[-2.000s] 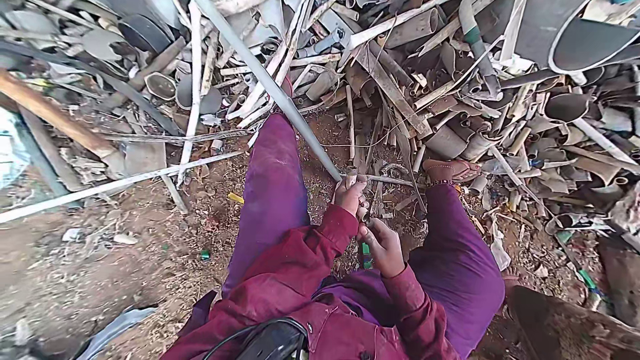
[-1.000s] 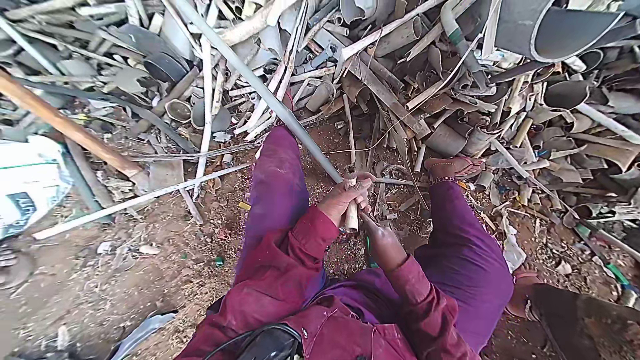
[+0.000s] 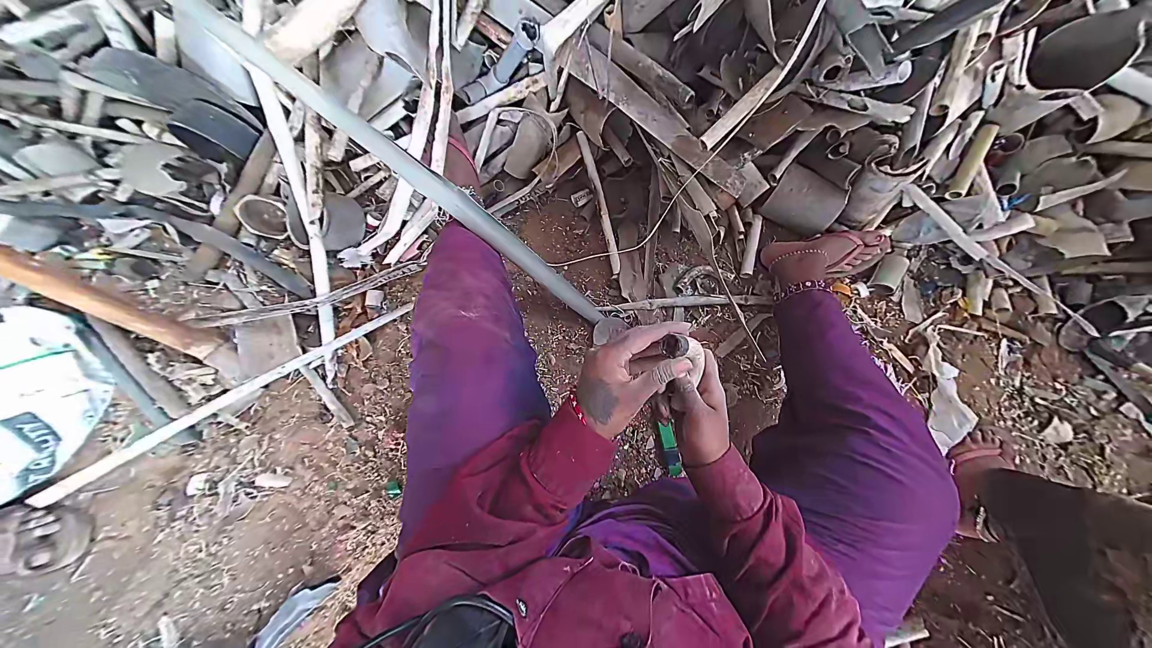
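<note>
My left hand [image 3: 621, 373] is closed around a short, pale tubular piece [image 3: 686, 353], whose dark open end faces up. My right hand [image 3: 700, 409] meets it there, its fingers against the same piece. Just below my right fingers a green-handled tool [image 3: 668, 446] points down; whether that hand grips it is unclear. A long grey pipe [image 3: 432, 184] slants from the upper left over my left leg, its lower end close beside my left fingers. Whether it is touched is hidden.
A heap of broken pipe pieces [image 3: 814, 193] spreads across the top. At left lie a wooden handle [image 3: 108, 301], a thin pale strip [image 3: 216, 403] and a white printed sack [image 3: 45, 405]. Another person's foot [image 3: 976, 463] stands at the right.
The long pipe's lower end, which met my left hand a second ago, now lies beside the fingers. Both hands have come together around the short piece. The view has moved closer to the heap.
</note>
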